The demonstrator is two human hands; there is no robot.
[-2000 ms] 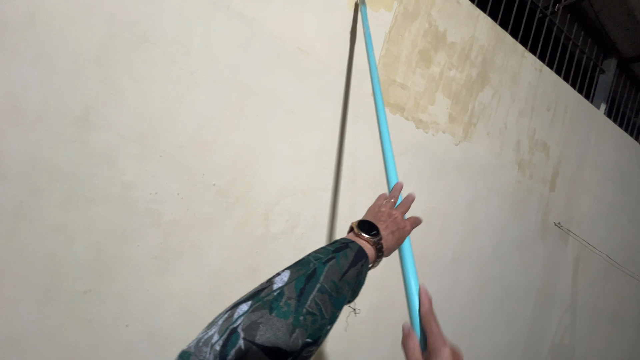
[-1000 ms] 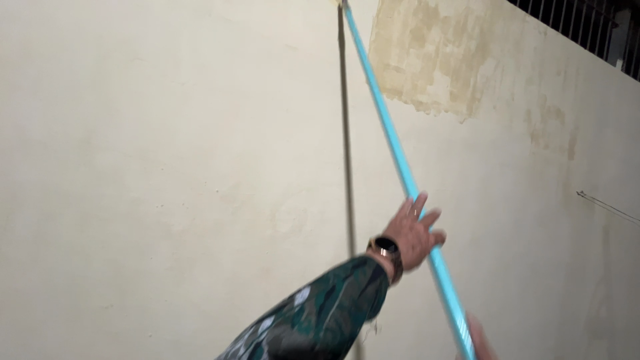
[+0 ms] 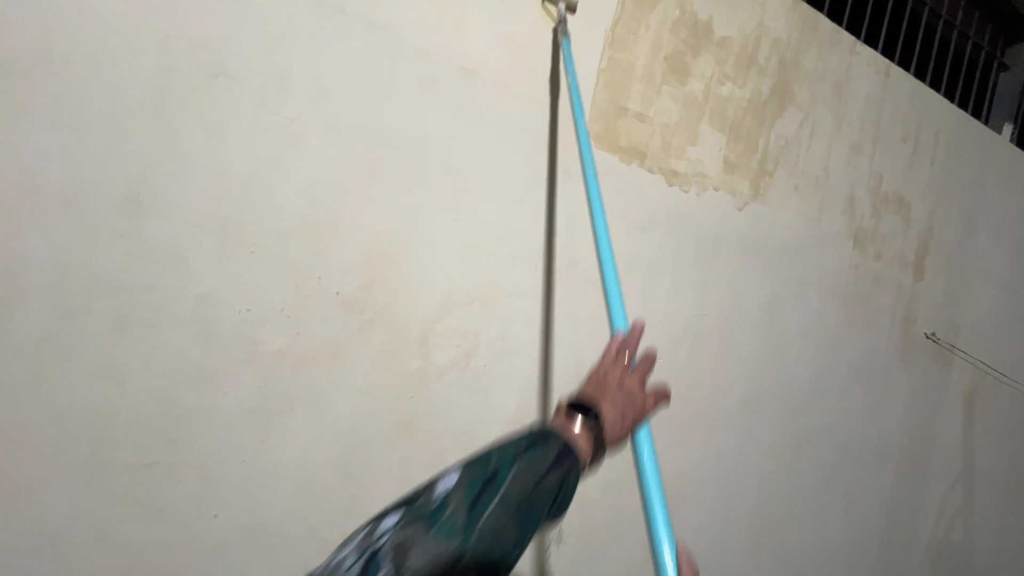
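Observation:
A long light-blue pole [image 3: 596,192] slants up the cream wall, with a paint roller [image 3: 562,8] on its far end, partly cut off by the top edge. My left hand [image 3: 624,392], with a watch at the wrist and a patterned dark sleeve, lies across the middle of the pole, its fingers spread and the palm side hidden. Of my right hand [image 3: 686,560] only a sliver shows beside the pole at the bottom edge; its grip is out of sight.
The pole casts a dark shadow on the wall [image 3: 360,200]. A patchy tan area [image 3: 688,104] lies right of the roller. Metal bars [image 3: 920,48] stand above the wall's sloping top edge at upper right. A thin wire [image 3: 972,360] sticks out at right.
The roller end has come into view at the top. My right hand, plainer to see two seconds ago, is now mostly below the frame. My left hand stays at the pole.

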